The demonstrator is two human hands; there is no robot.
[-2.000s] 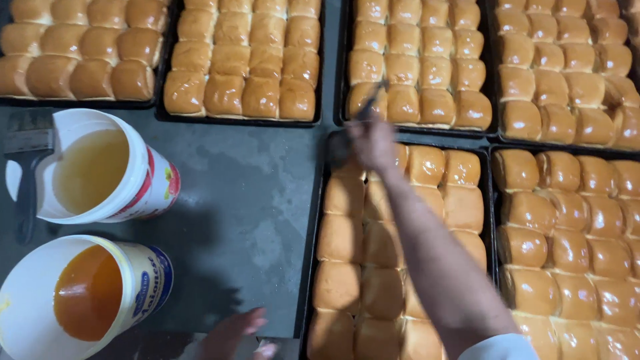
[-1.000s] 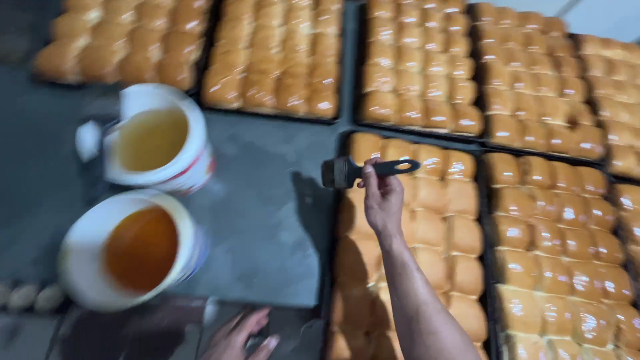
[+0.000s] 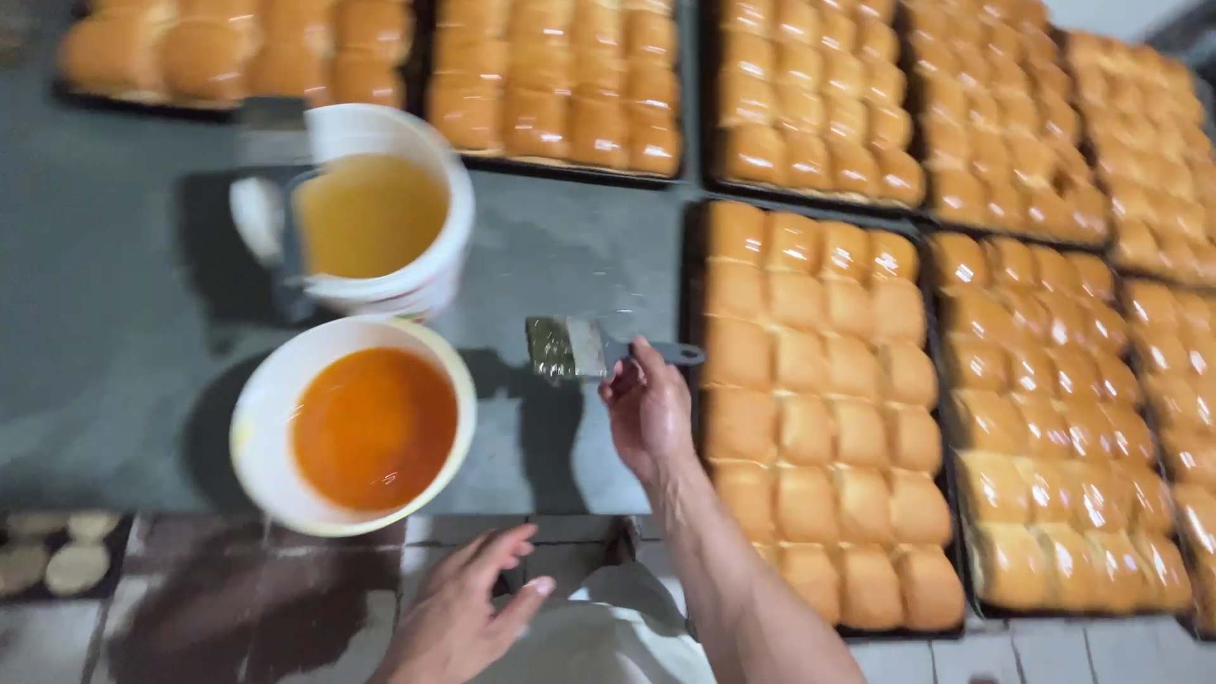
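Observation:
My right hand [image 3: 651, 408] holds a flat pastry brush [image 3: 579, 349] by its grey handle, over the table between the tubs and the nearest tray of buns. The brush's bristles look wet and point left. Left of it stands a white plastic tub [image 3: 247, 446] of orange liquid. Behind that tub is another white tub [image 3: 454, 218] with yellowish liquid, and a second brush [image 3: 294, 237] lies against its left side. My left hand [image 3: 465, 598] is empty with fingers apart, below the table's front edge. In the nearest tray, the back row of buns [image 3: 822, 242] is glossy; the rows in front look duller.
Black trays of glossy golden buns [image 3: 551, 85] line the back of the grey table [image 3: 95, 332] and fill its right side. At the lower left, pale round pieces [image 3: 76, 567] lie on a dark tray below table height. The floor is tiled.
My right hand has come from the back edge of the nearest bun tray, leftward and toward me, with the brush. The view has shifted, with more floor now showing.

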